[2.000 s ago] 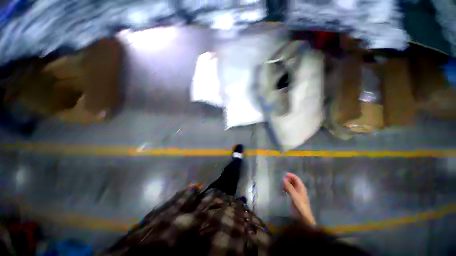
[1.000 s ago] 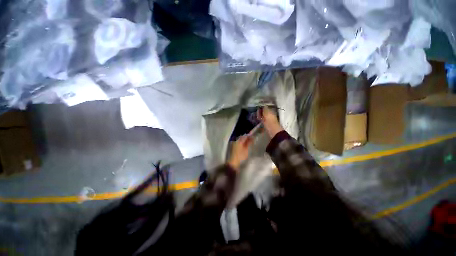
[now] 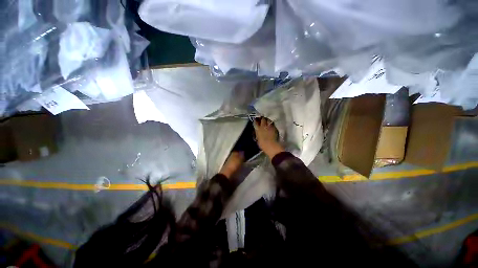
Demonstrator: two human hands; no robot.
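A large off-white woven sack (image 3: 215, 137) stands on the floor in front of me with its mouth open. Its inside is dark and its contents cannot be made out. My right hand (image 3: 266, 133) is at the far side of the mouth with its fingers curled, beside thin pale threads at the rim. My left hand (image 3: 233, 163) is at the near left of the mouth, its fingers hidden in the dark opening. I cannot tell what either hand holds.
Silvery bagged goods (image 3: 325, 39) with white labels overhang the bench edge above. An open brown carton (image 3: 359, 133) stands right of the sack. A white sheet (image 3: 183, 94) lies behind it. A yellow line (image 3: 63, 185) crosses the floor. Red objects show at both lower corners.
My view has moved closer to the bench. Both hands remain at the sack's mouth; my left hand has moved left and lower, its fingers now inside the opening.
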